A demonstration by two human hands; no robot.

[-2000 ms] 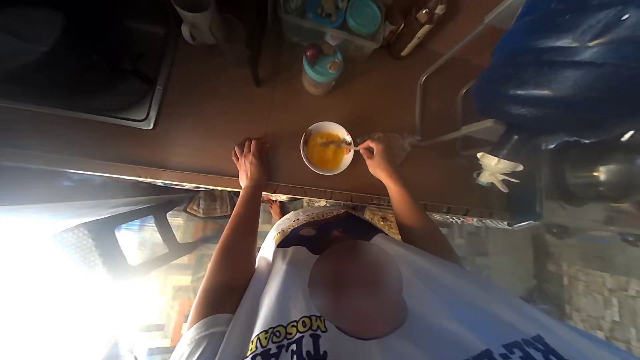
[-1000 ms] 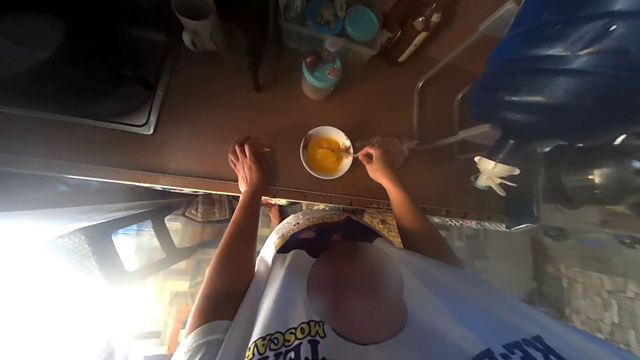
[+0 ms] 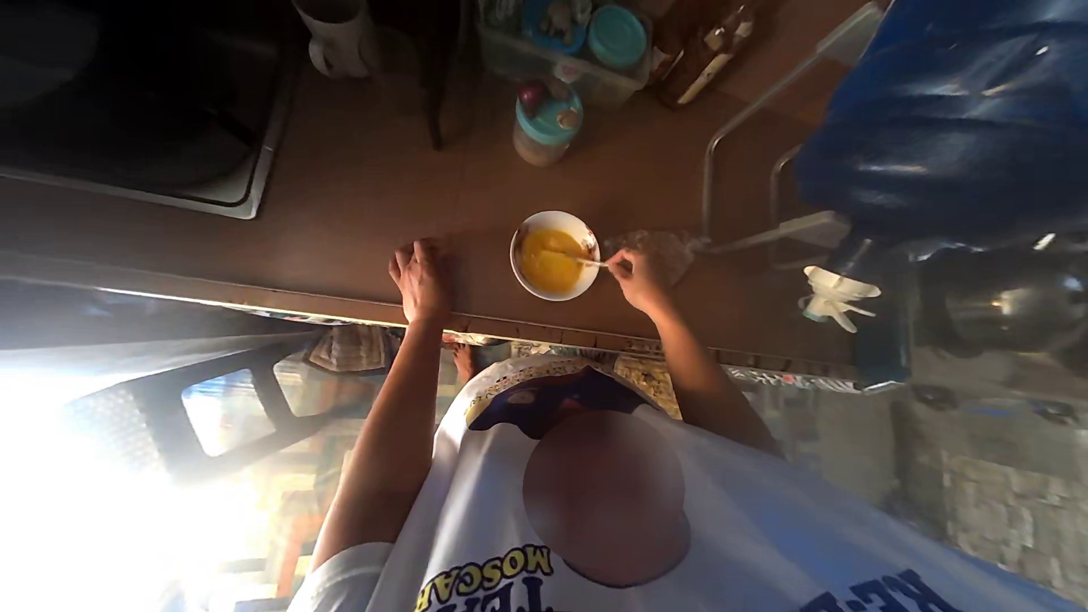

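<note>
A white bowl [image 3: 520,274] of yellow liquid, which looks like beaten egg, stands near the front edge of the brown counter [image 3: 357,204]. My right hand [image 3: 637,276] is closed on the handle of a utensil [image 3: 591,263], perhaps a fork or spoon; its far end lies in the liquid. To the left of the bowl my left hand [image 3: 421,280] rests on the counter with bent fingers, holding nothing. A clear plastic bag [image 3: 667,251] lies just beyond my right hand.
Behind the bowl is a jar with a turquoise lid [image 3: 548,123], beside a clear plastic container [image 3: 595,75] and glass bottles [image 3: 705,59]. A mug [image 3: 336,38] and a stove [image 3: 246,200] are at left. At right stand a metal rack [image 3: 710,178] and a large blue water bottle [image 3: 943,136].
</note>
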